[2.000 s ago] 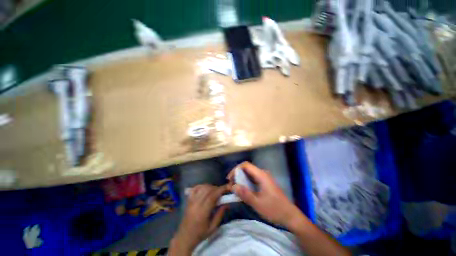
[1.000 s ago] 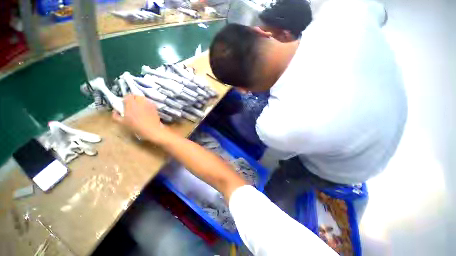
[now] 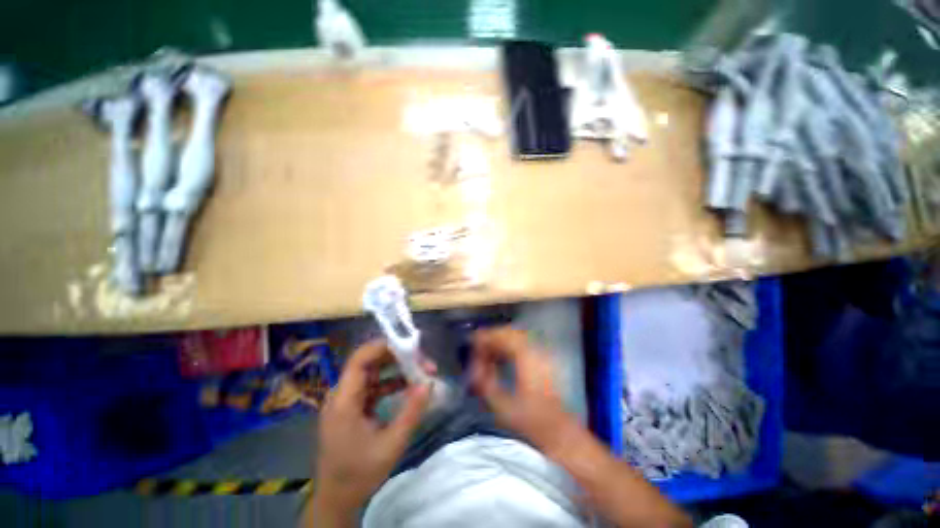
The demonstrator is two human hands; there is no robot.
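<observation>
My left hand [image 3: 376, 413] holds a pale grey handle body [image 3: 395, 320] over my lap, near the bench's front edge. Its open oval head points up and away from me; its lower part is hidden by my fingers. My right hand [image 3: 513, 384] is just right of it, fingers bent and blurred; I cannot tell whether it holds something small. Three handle bodies [image 3: 155, 170] lie side by side on the left of the bench. A heap of handle bodies [image 3: 799, 144] lies on the right. A small pile of white strips [image 3: 433, 243] lies near the front edge.
A black smartphone [image 3: 536, 101] and white gloves [image 3: 606, 103] lie at the bench's back. A white bottle-like item [image 3: 338, 29] is at the green belt's edge. A blue bin [image 3: 610, 413] with small grey pieces [image 3: 696, 425] stands right of my knees. A red packet [image 3: 223, 351] is below left.
One second ago the view faced right, with a hand on a handle at the heap. Now it faces my lap, with a handle in my left hand. The left row shows three handles instead of two.
</observation>
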